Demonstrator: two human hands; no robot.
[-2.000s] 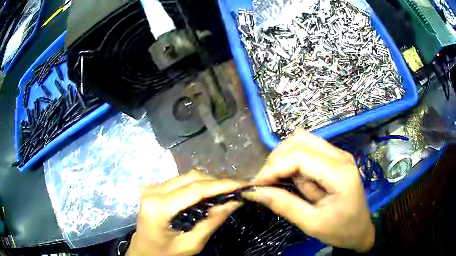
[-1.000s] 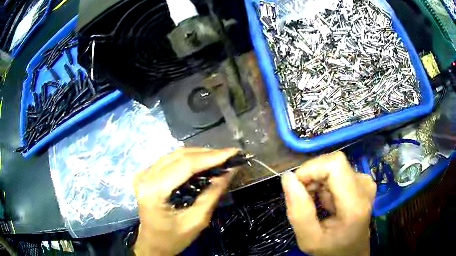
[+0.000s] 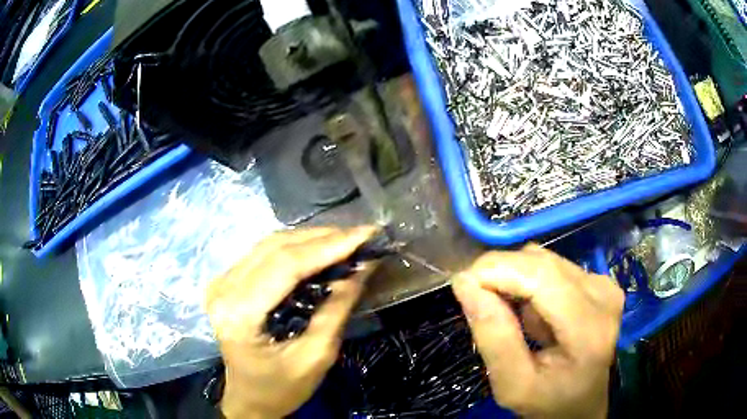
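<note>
My left hand (image 3: 282, 315) is closed around a bunch of slim glossy black barrels (image 3: 299, 309), their ends pointing toward my right hand. My right hand (image 3: 545, 327) pinches the end of a thin pale strand (image 3: 426, 263) between thumb and fingertips. The strand runs from the right fingertips to the barrel ends at the left fingertips; whether it enters a barrel is too small to tell. Both hands are above the bench edge. Below them the barrel bin holds many black barrels (image 3: 418, 360), partly hidden by the hands.
The metal-parts tray (image 3: 491, 232) stands at the upper right. The bench press (image 3: 299, 53) and its base plate (image 3: 307, 176) are ahead. A clear plastic bag (image 3: 164, 270) lies left, below the left tray (image 3: 106, 202) of black pieces. A side bin (image 3: 647, 323) is at far right.
Since two seconds ago my hands have moved apart, and the strand now shows between them. Since one second ago my left hand has shifted slightly left and the strand looks shorter.
</note>
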